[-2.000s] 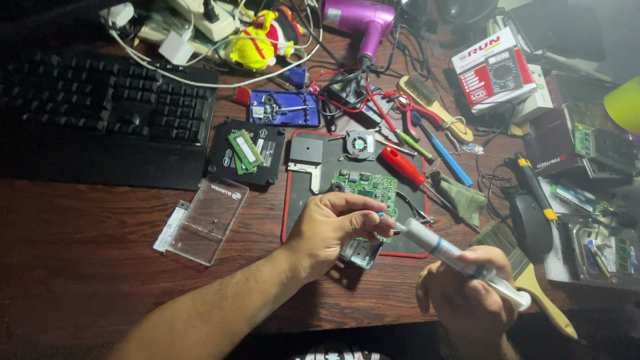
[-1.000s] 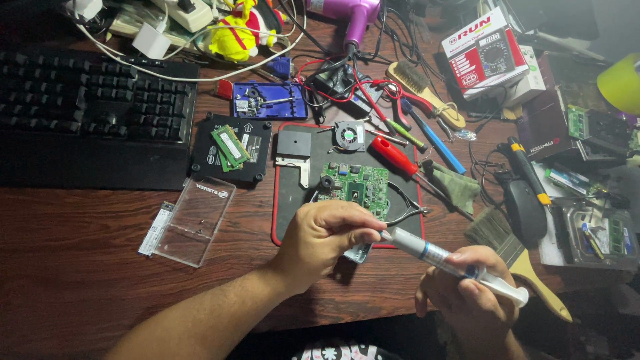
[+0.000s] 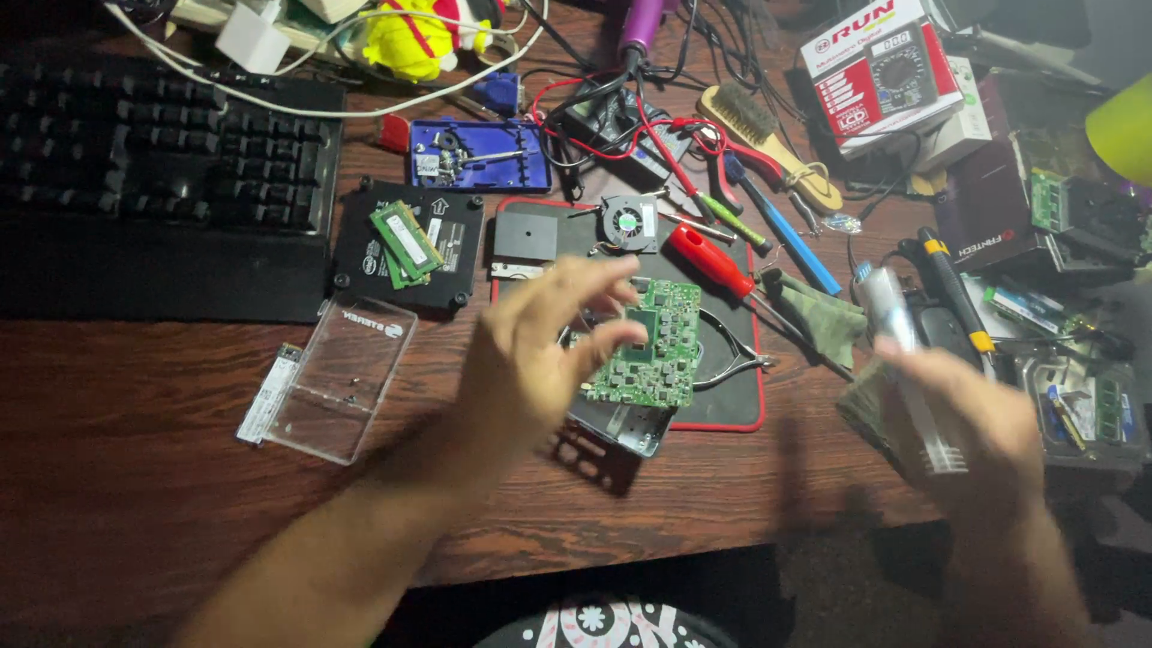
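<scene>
My left hand [image 3: 549, 351] is raised over the left part of a green circuit board [image 3: 670, 360], fingers curled and apart, nothing visible between them. My right hand [image 3: 963, 423], blurred, holds a white plastic syringe [image 3: 891, 315] upright at the right. Beneath the board sits a metal casing [image 3: 634, 430], partly on a black mat with a red edge [image 3: 733, 409]. Pliers [image 3: 733, 360] lie beside the board. Above it are a small cooling fan [image 3: 627, 223] and a grey square metal part [image 3: 526, 236].
Left of the mat lie memory modules [image 3: 407, 243] on a black cover, a clear plastic case [image 3: 346, 378] and a black keyboard [image 3: 162, 171]. A red screwdriver [image 3: 711, 261], a wooden brush [image 3: 765, 144], a blue-handled tool [image 3: 796, 238] and a multimeter box [image 3: 877, 76] are at upper right.
My hands have moved apart: the left no longer pinches at the syringe tip, and the right has carried the syringe to the right and turned it from slanted to upright.
</scene>
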